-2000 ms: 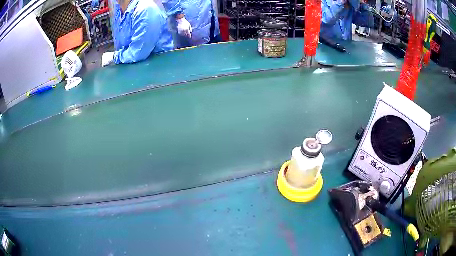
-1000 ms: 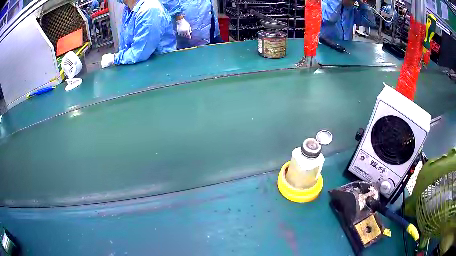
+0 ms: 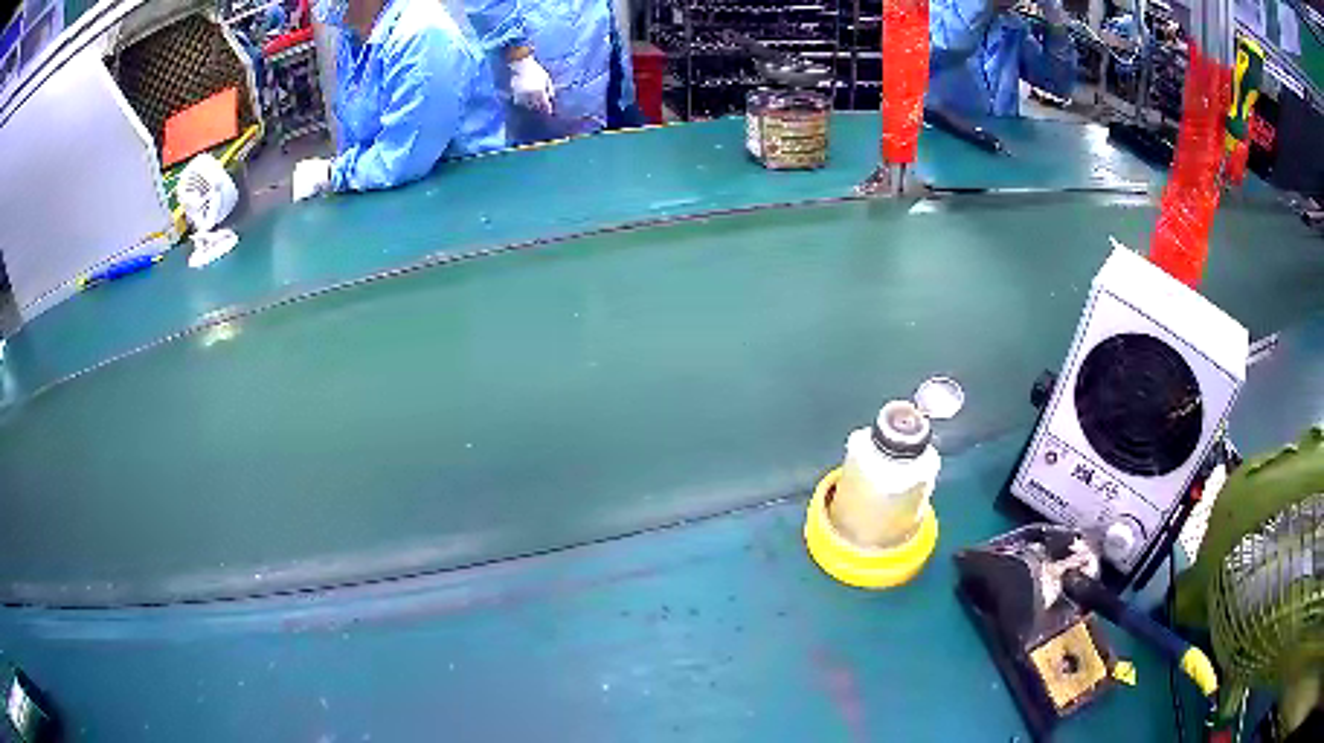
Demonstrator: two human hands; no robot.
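Neither of my hands is in view. A whitish dispenser bottle (image 3: 883, 494) with its round lid flipped open stands in a yellow holder (image 3: 871, 568) on the near worktop, right of centre. To its right is a black iron stand (image 3: 1002, 598) with a yellowish sponge (image 3: 1072, 663) in its tray. The soldering iron (image 3: 1147, 627), with a dark blue handle and yellow end, rests in the stand. A white air blower (image 3: 1130, 414) with a round black grille stands tilted behind the stand.
A green fan (image 3: 1271, 566) is cut off by the right edge. The green belt (image 3: 479, 392) crosses the middle. Beyond it are a brownish jar (image 3: 789, 131), a red-wrapped post (image 3: 905, 87), a small white fan (image 3: 208, 203) and several people in blue smocks. A dark object (image 3: 22, 707) sits bottom left.
The person in blue at the far left lowers and turns the head slightly, and the far-right person's arms shift. The things on the near worktop have not moved.
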